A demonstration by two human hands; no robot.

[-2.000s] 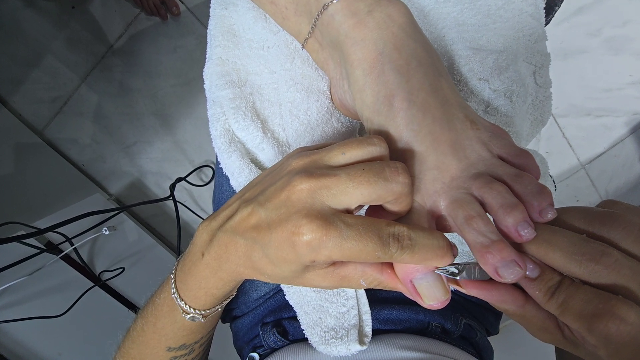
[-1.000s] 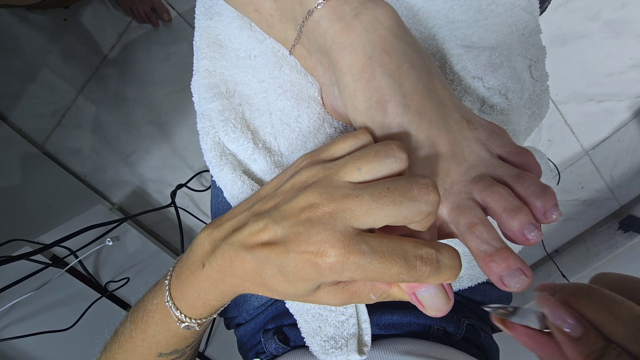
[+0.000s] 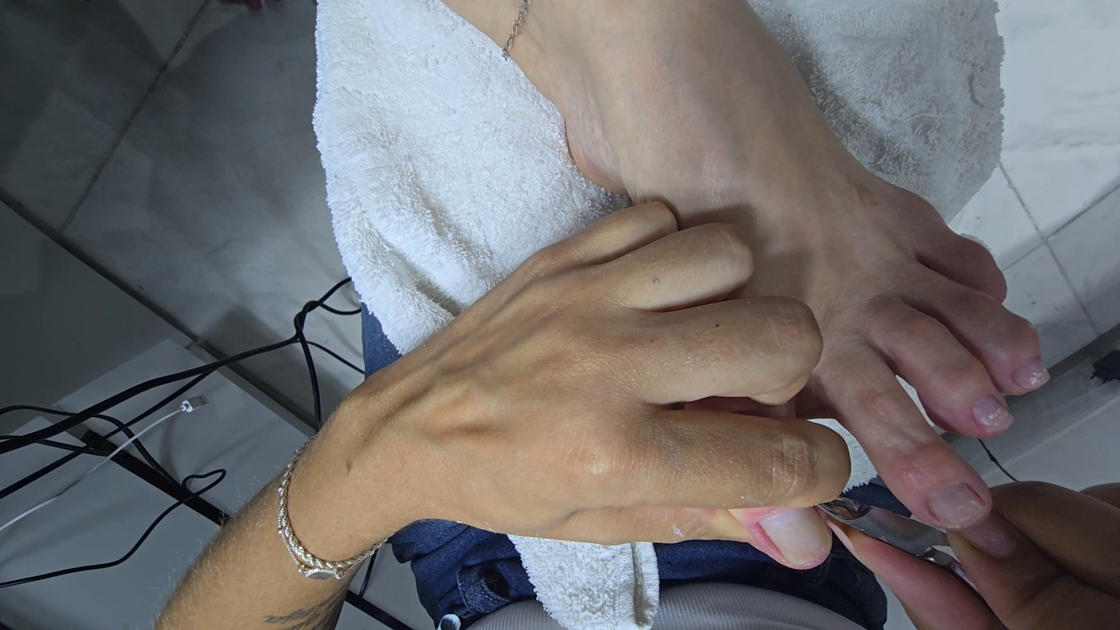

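Another person's bare foot (image 3: 752, 157) rests on a white terry towel (image 3: 437, 149) over a lap in blue jeans (image 3: 472, 569). With fingers curled, my left hand (image 3: 612, 376) grips the big toe, whose nail (image 3: 794, 535) shows below my index finger. At the lower right, my right hand (image 3: 1015, 560) holds a shiny metal nipper-like tool (image 3: 892, 528). Its tip is beside the big toe, close to my left index fingertip. The second toe (image 3: 919, 455) lies over part of the tool and by my right fingers. Whether the tool's jaws are apart cannot be told.
Black cables (image 3: 302, 337) and a white cable (image 3: 131, 446) run over a pale surface at the left. Around the towel lies a tiled floor (image 3: 201, 166). A thin chain anklet (image 3: 516, 28) is around the ankle.
My right hand has brought the metal tool back to the big toe; one second ago it was held away to the right. My left hand has kept its grip on the toe.
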